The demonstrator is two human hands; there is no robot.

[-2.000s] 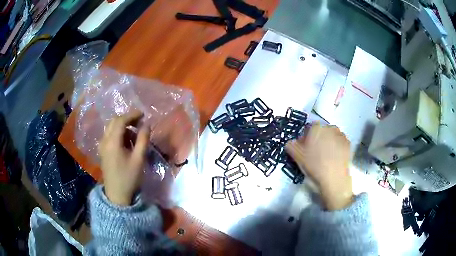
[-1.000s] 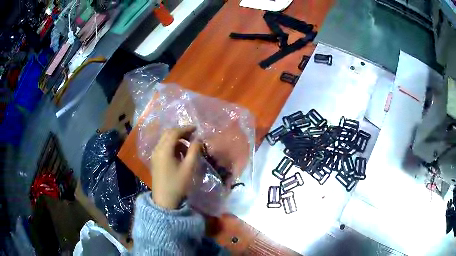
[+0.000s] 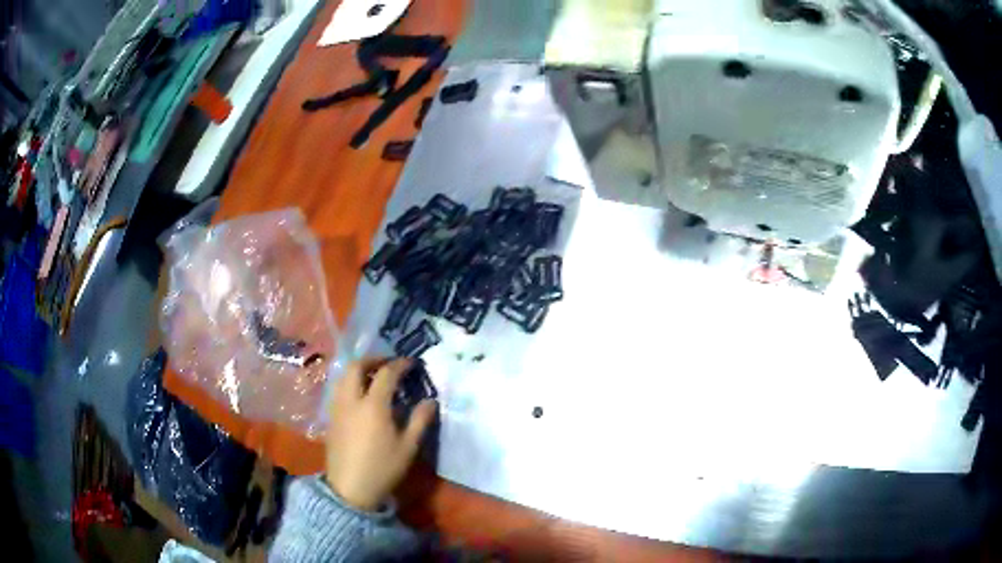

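Observation:
Many black slide adjusters (image 3: 472, 255) lie in a loose pile on the white plate. My left hand (image 3: 379, 434) is at the pile's near left edge, with its fingers apart over a few adjusters. It touches or partly covers them; whether it grips one cannot be told. My right hand is out of view. The clear plastic bag (image 3: 247, 308) lies crumpled on the orange table (image 3: 280, 165), left of the pile, with a few dark pieces in or under it.
The sewing machine head (image 3: 769, 121) stands at the upper right. Black straps with prong-ended buckles (image 3: 890, 341) are heaped at the right. Black webbing (image 3: 385, 83) lies at the back of the table. A dark plastic bag (image 3: 181, 451) is at lower left.
The view has swung right. My left hand has moved off the clear bag to the loose adjusters at the pile's near edge. My right hand, earlier at the pile, has left the picture.

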